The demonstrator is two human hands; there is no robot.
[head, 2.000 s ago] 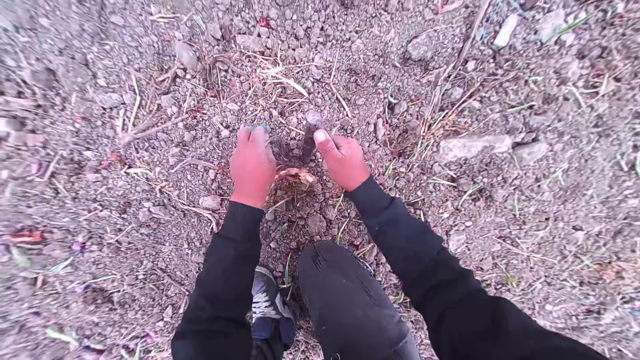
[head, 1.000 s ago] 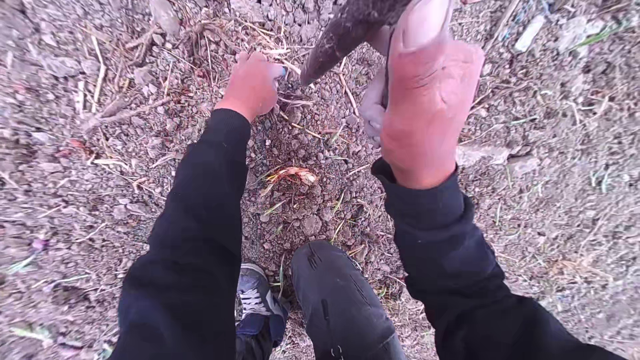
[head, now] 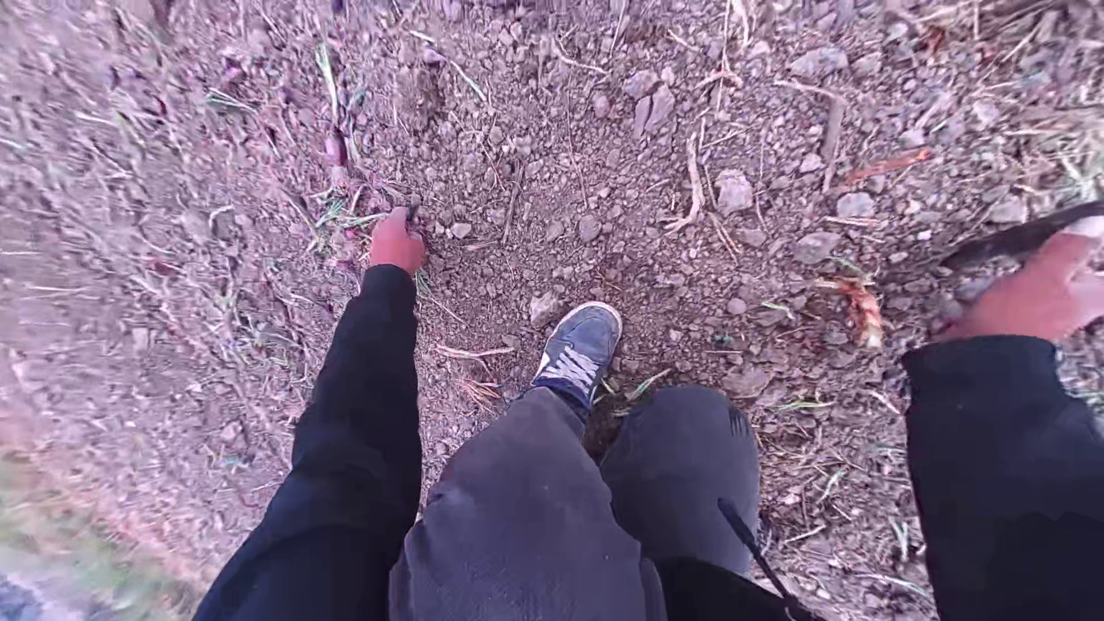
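Note:
My left hand (head: 398, 243) is low over the soil at the left, beside purplish-red bulbs (head: 336, 151) with green stalks that look like onions. Its fingertips point away from me, and whether they grip anything is hidden. At the right edge, my right hand (head: 1035, 289) is closed around a dark hand tool (head: 1009, 241), whose narrow end points left, close to the ground. The rest of the tool is cut off by the frame. Just left of that hand lies an orange-brown dried plant scrap (head: 862, 315).
Stony soil carries dry roots (head: 694, 181), pale stones (head: 735, 190) and another orange-brown scrap (head: 887, 166). My shoe (head: 576, 349) and bent knee (head: 690, 466) are in the middle. A dark cord (head: 750, 543) hangs over my leg. Grass (head: 78, 526) shows at the lower left.
My left hand has moved left to the bulbs. The right hand, raised with the dark tool a second ago, is now lower and farther right. The view has shifted left.

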